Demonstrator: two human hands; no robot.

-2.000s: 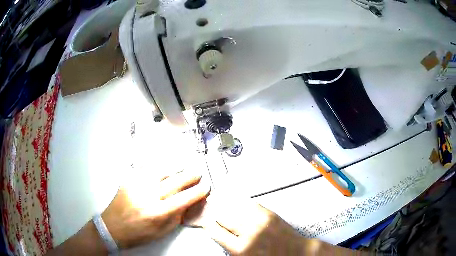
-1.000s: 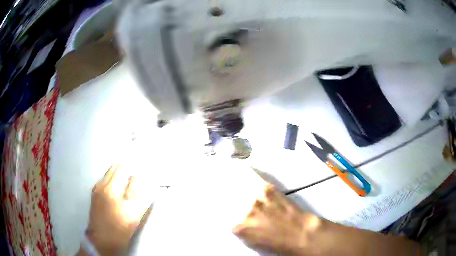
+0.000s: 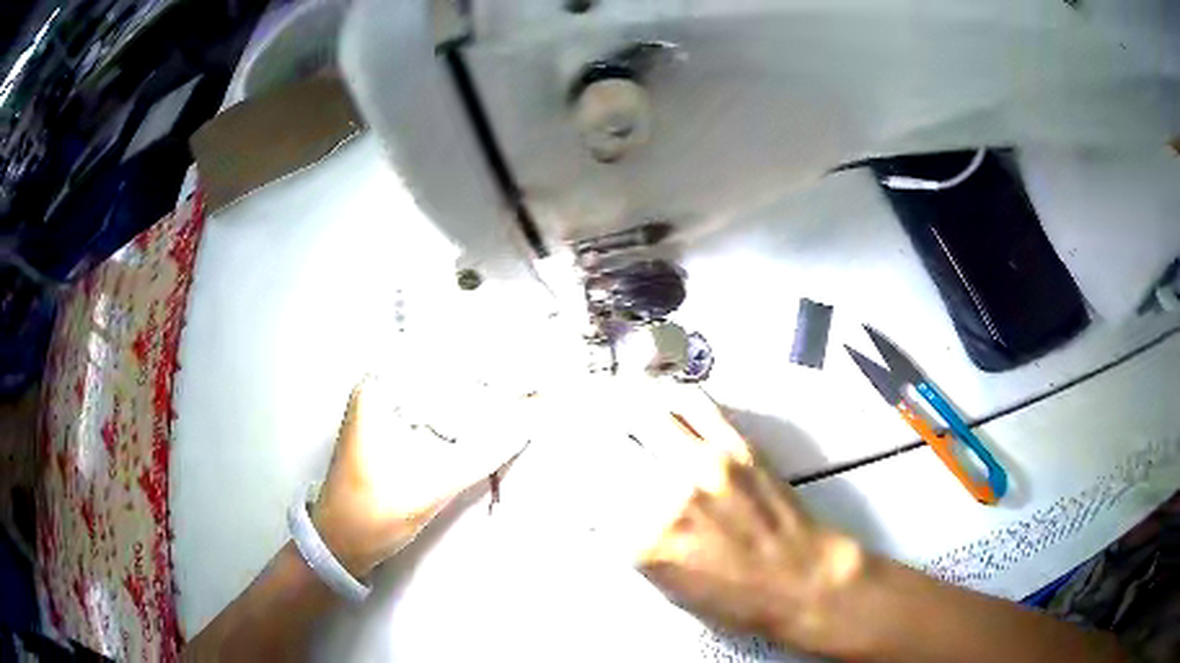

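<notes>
My left hand (image 3: pixel 414 453), with a white band at the wrist, lies on the white table left of and below the needle area. My right hand (image 3: pixel 712 518) lies below and right of the needle area, fingers pointing up-left. Strong glare washes out the fingertips of both hands and whatever lies between them, so I cannot tell whether they hold fabric. The presser foot and needle area (image 3: pixel 606 339) sits under the white sewing machine head (image 3: pixel 518 117), just beyond the hands. A small round spoked disc (image 3: pixel 696 356) is right of the needle.
Thread snips (image 3: pixel 934 421) with orange and blue handles lie right of my right hand, beside a small dark rectangle (image 3: pixel 811 333). A black pouch (image 3: pixel 994 266) with a white cord is under the machine arm. A brown piece (image 3: pixel 274 140) is at upper left. Red-printed sheeting (image 3: pixel 110 440) covers the left edge.
The view has shifted, so machine and snips sit farther right. Since two seconds ago my hands have moved apart; since one second ago they are closer to the needle area.
</notes>
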